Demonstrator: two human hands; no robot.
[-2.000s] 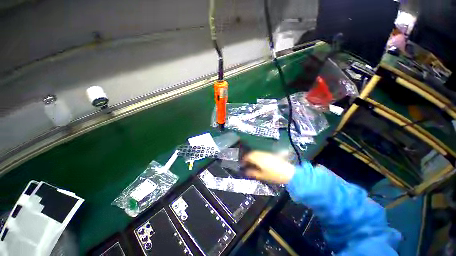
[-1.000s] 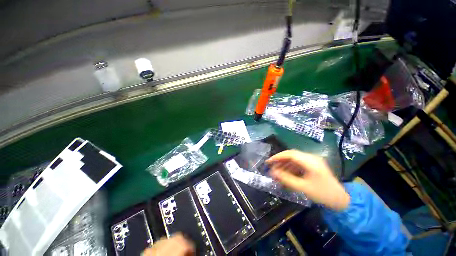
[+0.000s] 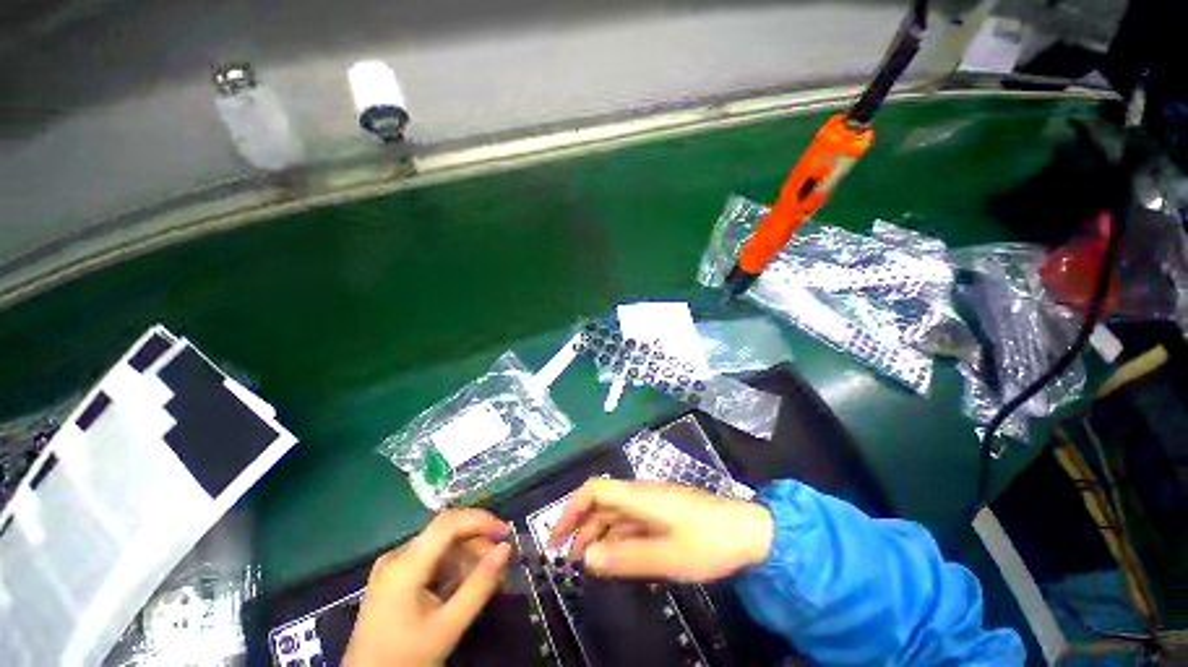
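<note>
Black phone housings with pale outlines stand side by side in a black tray (image 3: 834, 450) at the near edge. My left hand (image 3: 437, 586) is over the left part of the tray, thumb and forefinger close together. My right hand (image 3: 671, 532) is bent over a middle phone housing (image 3: 619, 625), its fingertips at the camera-hole corner. Whether either hand pinches a small piece cannot be told. A dotted strip (image 3: 671, 463) lies across the housing at the right, partly behind my right hand. Another dotted strip (image 3: 645, 362) lies behind the tray by a white card (image 3: 664, 332).
A small clear bag (image 3: 489, 437) with a green spot lies behind the tray. An orange electric screwdriver (image 3: 808, 189) hangs over a large clear bag (image 3: 834, 293). A large white sheet (image 3: 98, 508) with black blocks is at left, a red object (image 3: 1081, 267) far right.
My left hand has come further into view from the near edge. My right hand has moved left from the dotted strip to a middle housing, close to my left hand. The view has shifted.
</note>
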